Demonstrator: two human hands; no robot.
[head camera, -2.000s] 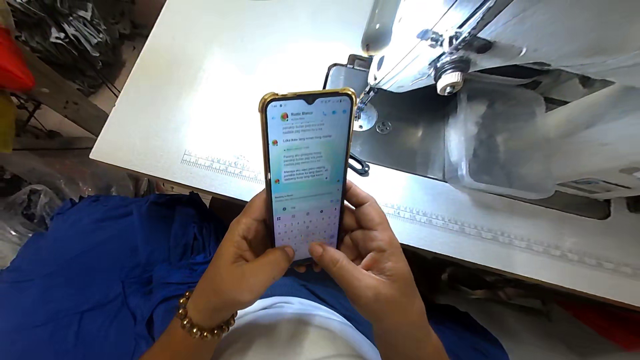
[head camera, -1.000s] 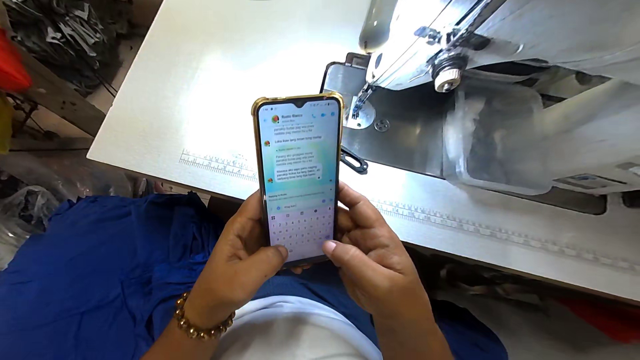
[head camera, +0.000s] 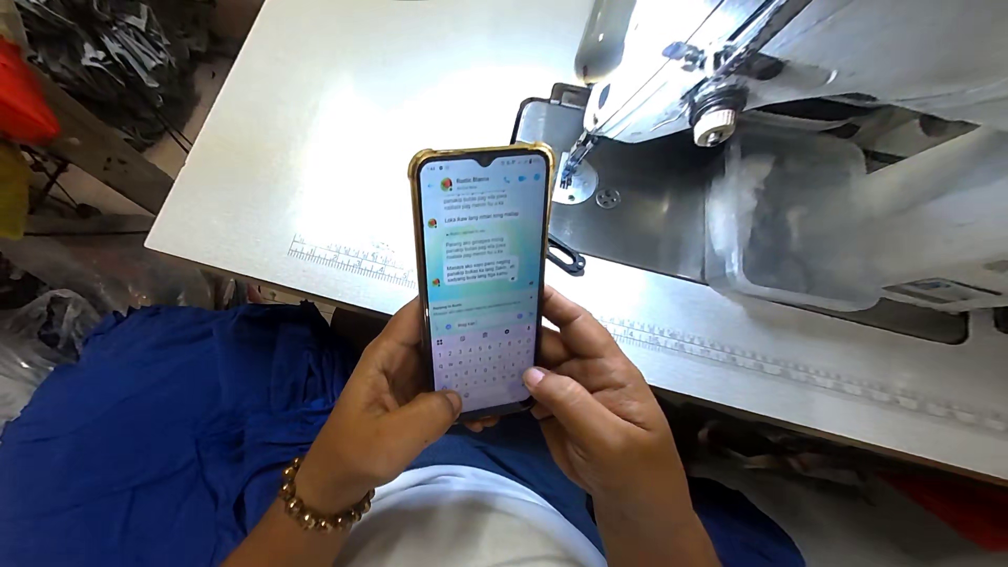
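A smartphone (head camera: 484, 276) in a gold-edged case is held upright between both hands, its screen showing a chat and an on-screen keyboard. My left hand (head camera: 386, 409), with a beaded bracelet (head camera: 319, 512) at the wrist, grips the phone's lower left side, its thumb over the keyboard's lower left corner. Around the lower right side is my right hand (head camera: 598, 394), with the thumb at the keyboard's right edge. The fingers behind the phone are mostly hidden. Just beyond the phone's right edge lies a black-handled tool (head camera: 565, 257), partly covered.
An industrial sewing machine (head camera: 787, 71) stands at the right on a white table (head camera: 346, 142) with printed ruler scales. A clear plastic container (head camera: 795, 228) sits by its bed. Blue fabric (head camera: 173, 425) lies at the lower left, near clear plastic bags (head camera: 47, 339). Dark scraps (head camera: 102, 71) are piled upper left.
My right thumb has moved right, from the lower middle of the keyboard to its right edge. Text now shows in the typing field. Both hands still hold the phone.
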